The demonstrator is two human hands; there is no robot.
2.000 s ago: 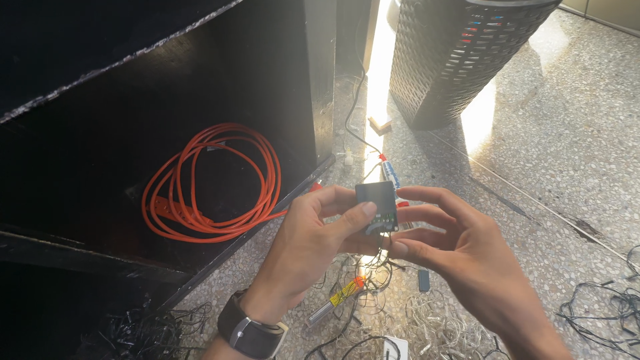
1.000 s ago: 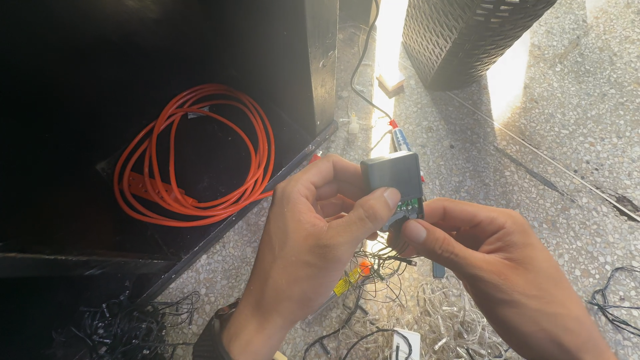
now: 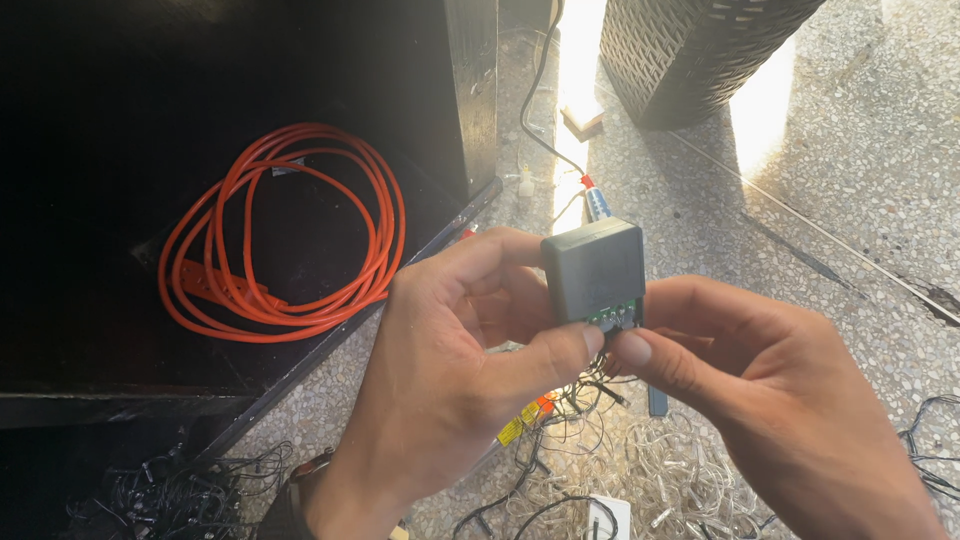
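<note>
A small black plastic box (image 3: 595,268) has a green circuit board (image 3: 613,313) with solder points showing at its lower edge. My left hand (image 3: 457,360) grips the box from the left, thumb at the board's edge. From the right, my right hand (image 3: 735,367) pinches the lower corner, where dark wires (image 3: 594,367) hang down. Behind the box, on the floor, lies a blue-and-white tool or connector (image 3: 597,202) with a red end and a dark cable. A yellow-labelled item (image 3: 525,420) with an orange end lies below, partly hidden by my left hand.
A coiled orange extension cord (image 3: 390,225) lies on the black shelf at left. Tangled clear string lights (image 3: 675,480), a white box (image 3: 609,517) and dark string lights (image 3: 172,487) lie low in view. A woven planter or basket (image 3: 675,67) stands at the top right.
The box has tilted and turned in my hands, and its circuit board edge shows since one second ago. Both hands have stayed on it, and it appears nearer the camera.
</note>
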